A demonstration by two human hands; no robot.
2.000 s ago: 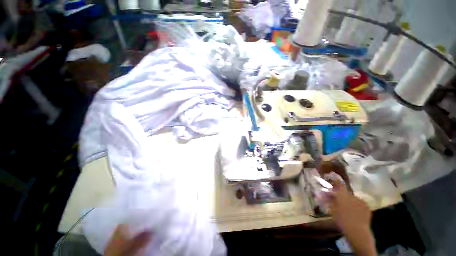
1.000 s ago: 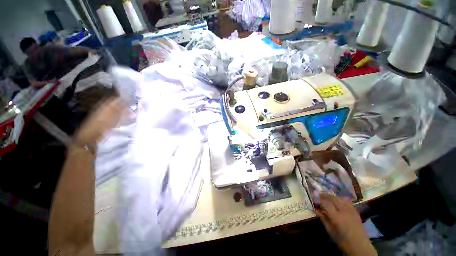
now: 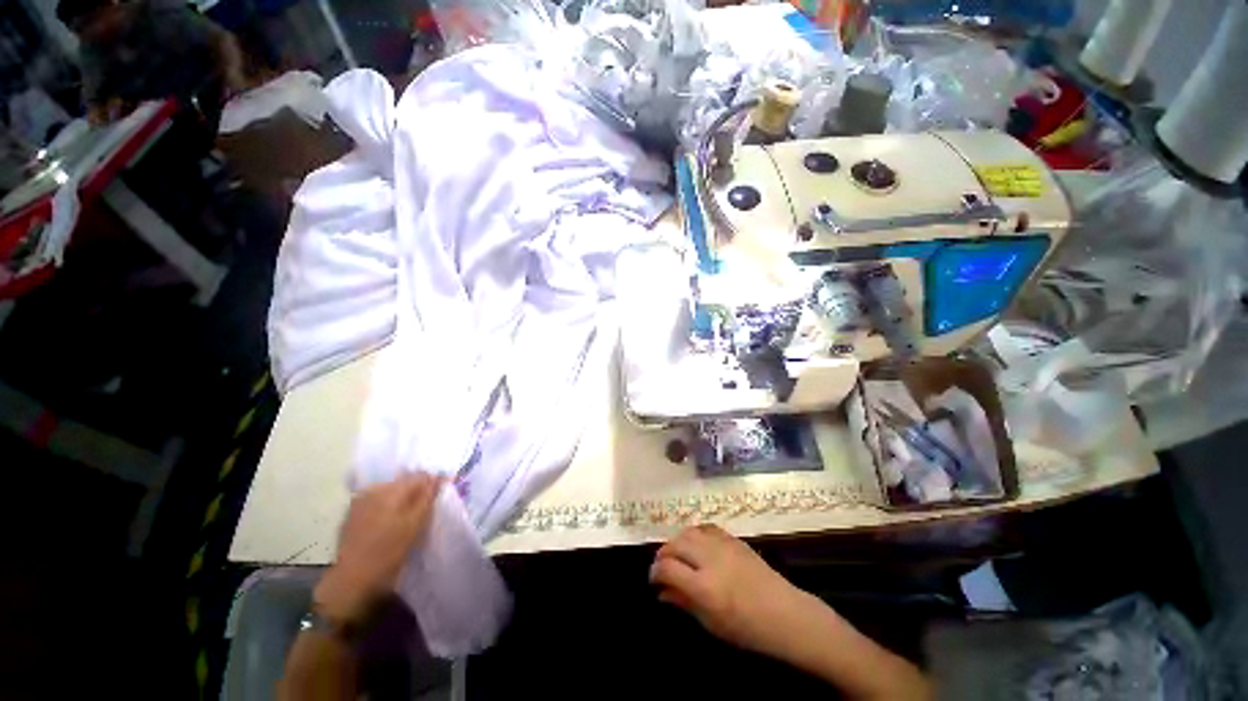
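Observation:
A large heap of white-lilac fabric lies left of the sewing machine and reaches the table's front edge. My left hand grips the fabric near that edge, and an end of it hangs below the hand. My right hand is at the front edge, below the machine's needle area. Its fingers are curled and I see nothing in them; whether something small is held, I cannot tell.
An open brown box with white scraps stands right of the needle area. Clear plastic bags lie behind and right of the machine. Thread cones stand at the upper right. A person sits at another workstation at the upper left.
My left hand has come down from over the heap to the front edge with fabric in it. My right hand has left the scrap box and moved left. The fabric is spread differently.

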